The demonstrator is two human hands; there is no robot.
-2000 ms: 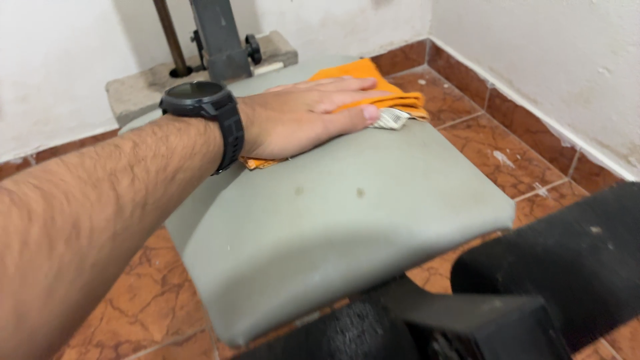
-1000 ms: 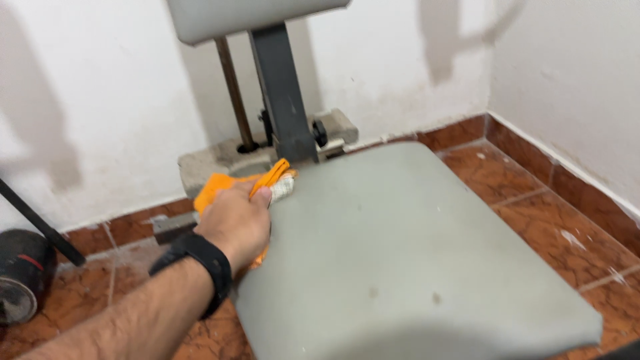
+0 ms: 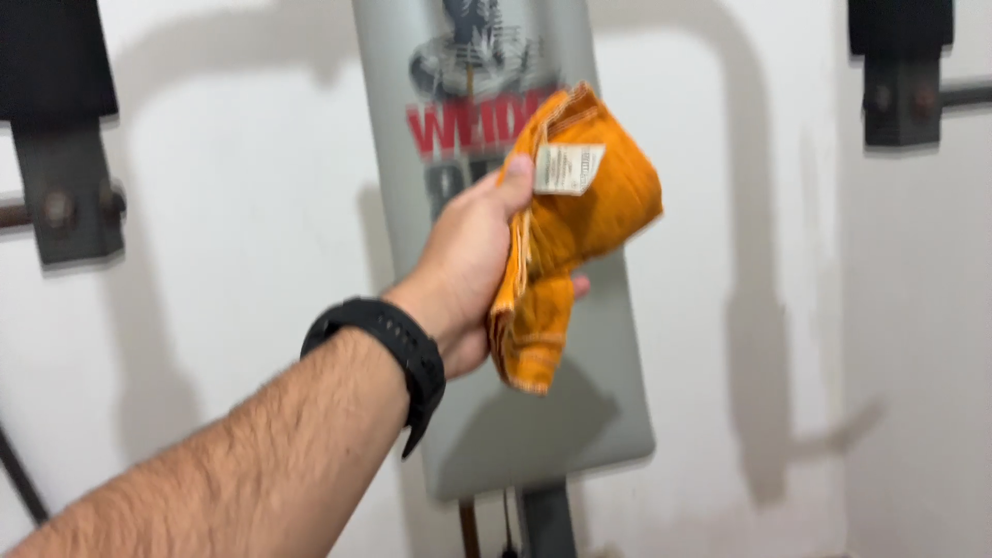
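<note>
My left hand [image 3: 473, 256], with a black watch strap [image 3: 387, 341] on its wrist, holds a folded orange cloth [image 3: 604, 194] between thumb and fingers. A white label [image 3: 570, 169] bearing writing hangs from the cloth beside the thumb. Behind them stands the grey padded backrest [image 3: 542, 434] of a Weider exercise machine, printed with a dark figure and red lettering. Whether the cloth touches the pad cannot be told. My right hand is out of view.
Dark metal frame parts with bolts flank the backrest at the left [image 3: 70, 186] and upper right [image 3: 903, 101]. A grey upright post [image 3: 546, 519] shows under the pad. The white wall [image 3: 271, 194] lies behind, with shadows on it.
The view has tilted up from the seat to the backrest. My left hand, earlier on the seat and then at its rear left edge with the cloth, is now raised before the backrest.
</note>
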